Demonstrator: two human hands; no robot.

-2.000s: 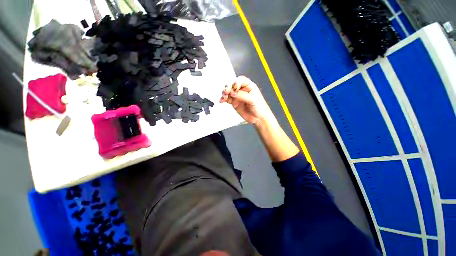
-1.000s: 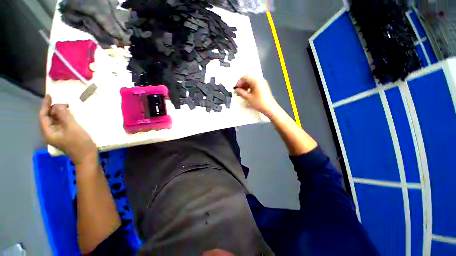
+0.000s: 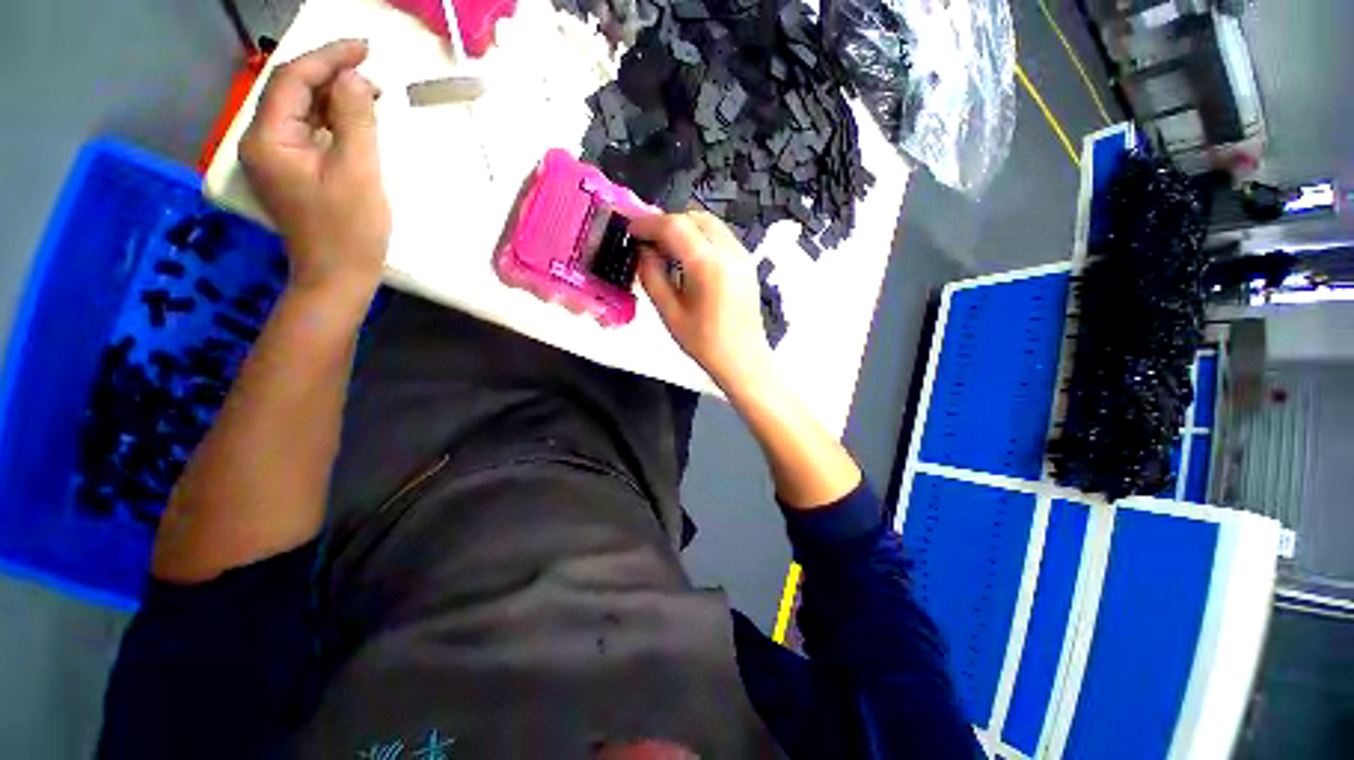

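Note:
The pink holder (image 3: 547, 235) lies near the table's front edge with a black insert (image 3: 613, 250) in it. My right hand (image 3: 698, 282) is at the holder's right side, fingertips at the black insert; whether it holds a small piece cannot be told. My left hand (image 3: 319, 164) is over the table's left part, palm up, fingers curled with thumb and forefinger apart; no held thing shows. Black pads (image 3: 743, 112) lie heaped behind the holder. A small grey strip (image 3: 446, 91) lies right of my left hand.
A pink pad (image 3: 472, 18) with a white stick is at the top edge. A blue bin (image 3: 48, 349) with black parts stands at left. A clear plastic bag (image 3: 965, 104) is at the table's far right. A blue-panelled rack (image 3: 980, 394) with black goods (image 3: 1136, 327) stands at right.
My right hand has moved left from beside the pads to the pink holder. My left hand came into view and now sits further over the table. The view has turned and shifted.

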